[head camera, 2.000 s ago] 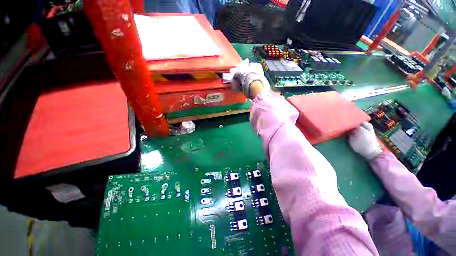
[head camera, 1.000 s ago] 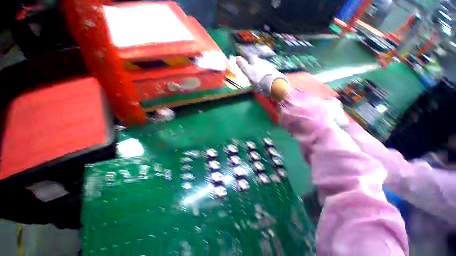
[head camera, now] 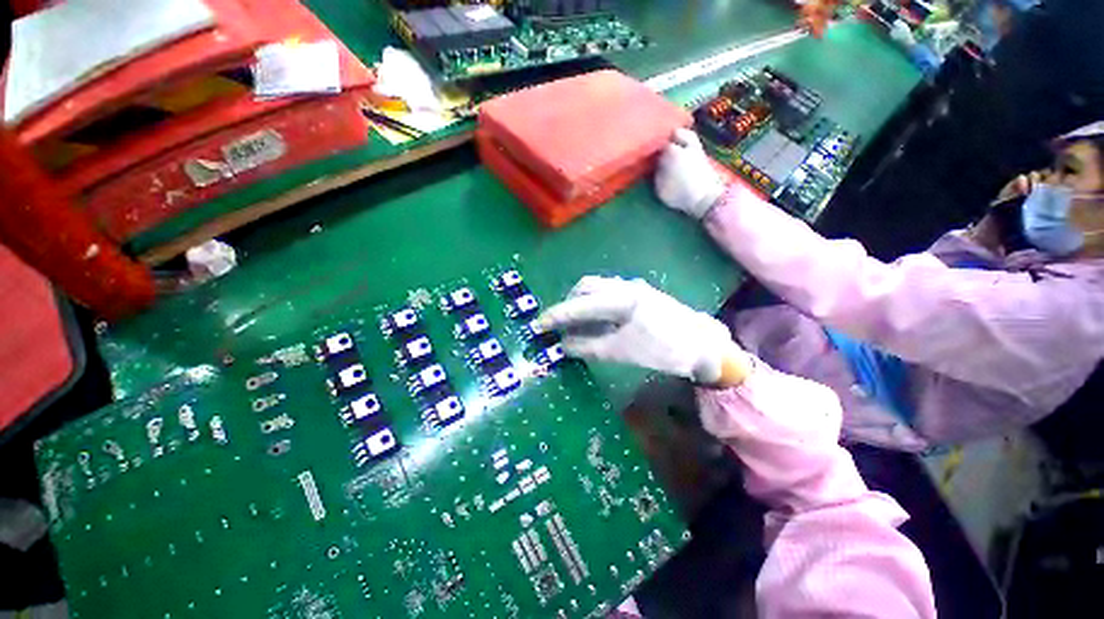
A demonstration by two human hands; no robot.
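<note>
A large green circuit board (head camera: 230,484) shows its flat solder side at the lower left, with rows of black transistors (head camera: 430,377) and small silver joints. My right hand (head camera: 630,327), in a white glove, is at the board's upper right edge, fingertips over the rightmost transistors. The thumb side is partly hidden, and I cannot tell whether it grips the edge or only touches it. My left hand is not in view.
Another person (head camera: 969,302) in pink, with a face mask, has a gloved hand (head camera: 690,175) at red foam slabs (head camera: 587,127). Component-side boards lie behind (head camera: 484,42) and right (head camera: 775,139). A red stack (head camera: 279,139), red post (head camera: 67,230) and black-rimmed bin (head camera: 73,345) stand left.
The view has swung right, bringing the other person into sight. My right hand has come back from beside the red stack to the board's edge. The board now appears turned at an angle.
</note>
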